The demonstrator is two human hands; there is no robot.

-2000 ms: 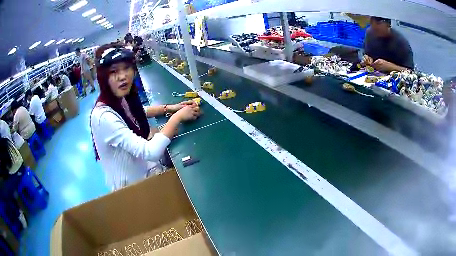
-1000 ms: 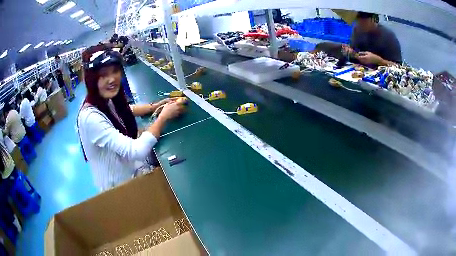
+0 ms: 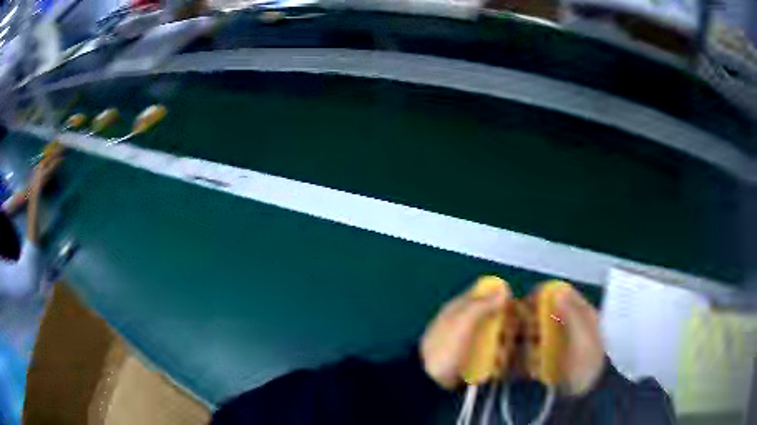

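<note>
My left hand (image 3: 448, 342) holds a yellow electronic unit (image 3: 490, 336) upright over the near side of the green bench. My right hand (image 3: 583, 344) holds another yellow unit (image 3: 549, 332) beside it. The units' narrow sides with small dark marks face each other, close together; blur hides whether they touch. White cord loops (image 3: 506, 405) hang down below both units. Dark sleeves cover my forearms.
White paper sheets (image 3: 643, 336) and a yellowish-green sheet (image 3: 715, 361) lie at the right. A pale rail (image 3: 373, 219) crosses the green line. More yellow units (image 3: 150, 119) lie far left. A brown carton (image 3: 62, 365) stands lower left. Another person's arm (image 3: 35, 195) shows at the left edge.
The view has swung right and down. My hands and the two units have come into view, along with the paper sheets. The neighbouring person is now mostly out of the picture.
</note>
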